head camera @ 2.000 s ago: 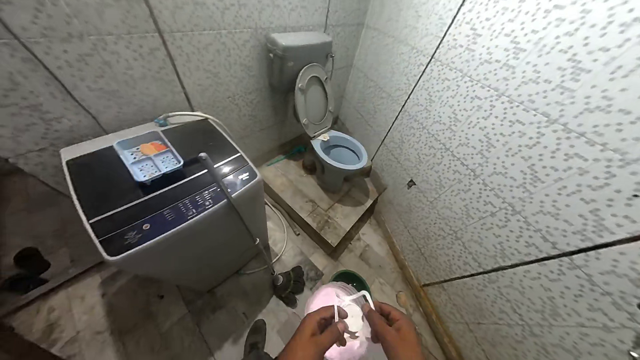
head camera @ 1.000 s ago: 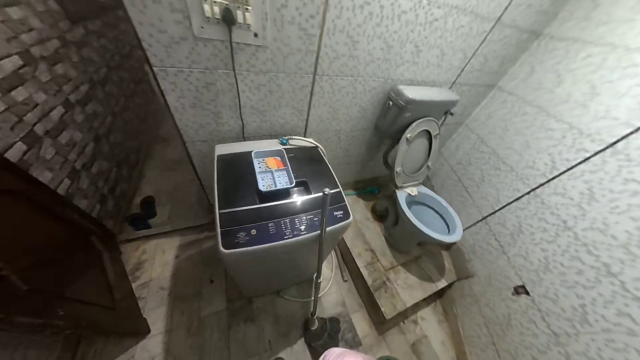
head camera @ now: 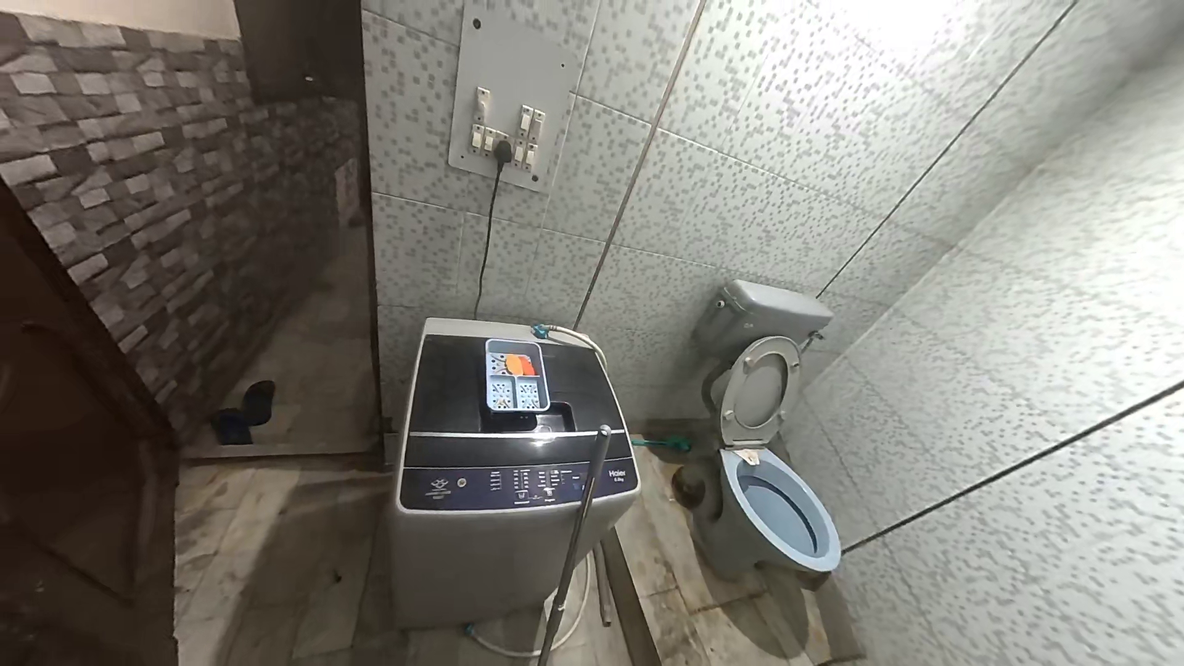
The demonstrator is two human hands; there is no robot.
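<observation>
Neither of my hands shows in the head view, so what they hold is hidden. A Haier top-loading washing machine (head camera: 518,546) stands against the tiled wall. On its dark lid lies a blue compartment tray (head camera: 517,375) with an orange item (head camera: 520,364) in it. A metal pole (head camera: 578,536) leans upright in front of the machine, its lower end cut off by the frame. To the right is a toilet (head camera: 782,511) with its seat and lid raised and a small pale item (head camera: 747,456) at the back of the rim.
A raised tiled step (head camera: 661,578) carries the toilet, with a green brush (head camera: 664,444) behind. A hose (head camera: 583,601) lies beside the machine. A black plug (head camera: 502,151) sits in the wall switchboard (head camera: 515,74). Left are a brown door (head camera: 65,444) and dark slippers (head camera: 245,413) in the doorway.
Two seconds ago both my hands were low in view, fingering a white item above something pink; they are now out of frame. The view has swung left and up.
</observation>
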